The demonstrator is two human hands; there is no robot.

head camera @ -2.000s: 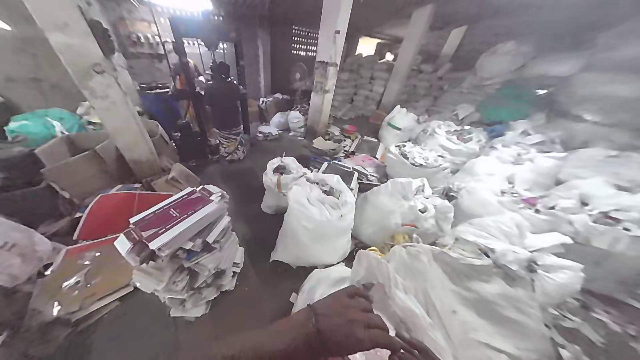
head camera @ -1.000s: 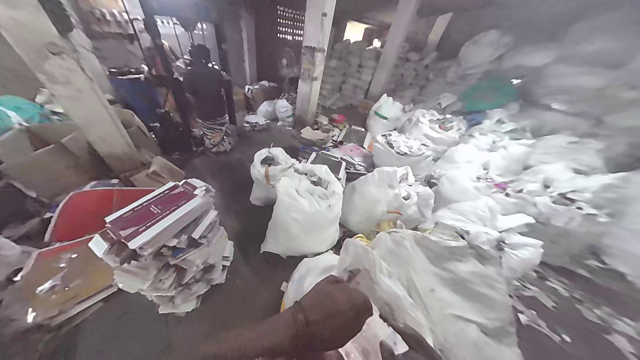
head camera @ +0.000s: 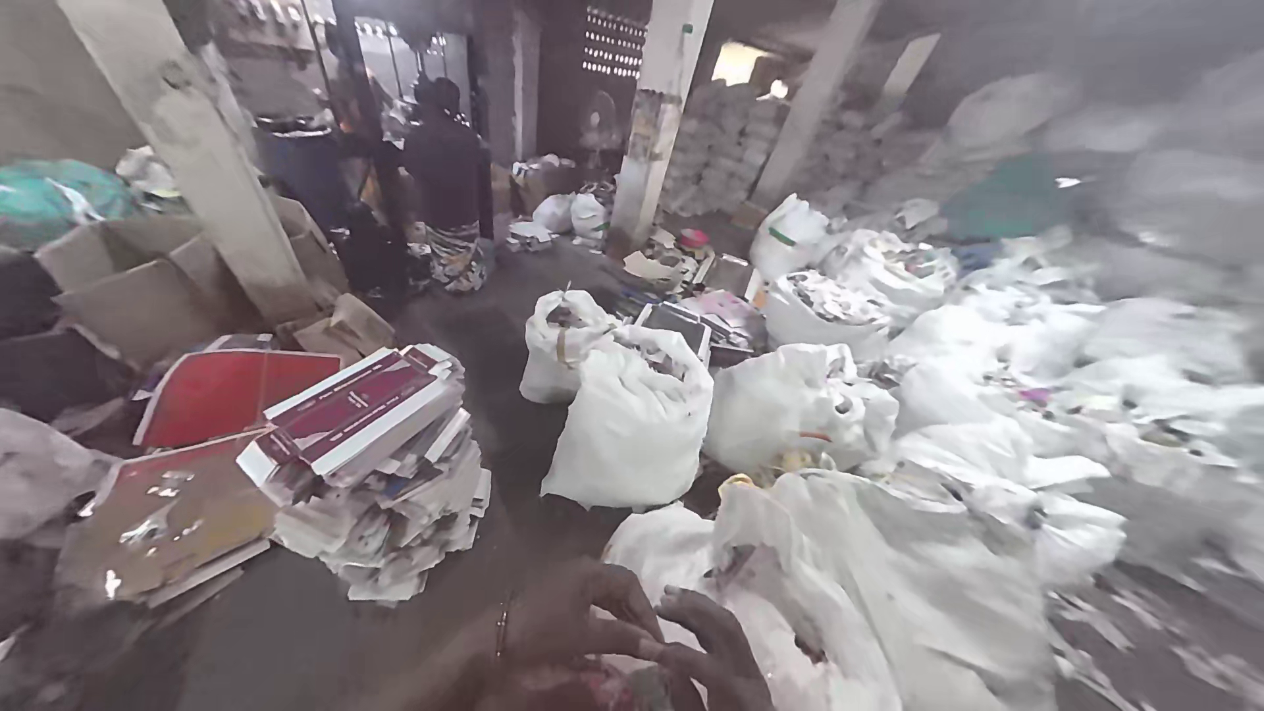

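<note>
At the bottom edge of the head view, my left hand (head camera: 583, 614), with a thin bracelet at the wrist, has its fingers bent towards my right hand (head camera: 713, 642). The two hands are close together, their fingers curled and partly overlapping. Something pale and pinkish lies below them; whether either hand grips it is unclear. Just beyond and to the right is a large, slumped white woven sack (head camera: 889, 583). An upright filled white sack (head camera: 632, 425) stands farther ahead. Left of it, a tall stack of flattened cartons and paper (head camera: 395, 504) has a maroon-and-white carton (head camera: 355, 410) on top.
Red board (head camera: 237, 390) and a brown board (head camera: 178, 513) lie at left, before open cardboard boxes (head camera: 148, 296). Many filled white sacks (head camera: 987, 395) crowd the right. A concrete pillar (head camera: 657, 128) rises behind. Another person (head camera: 444, 168) stands at the back left.
My left hand, earlier reaching over the near white sack, is now lower and further left. Fingers of my right hand now show clearly beside it.
</note>
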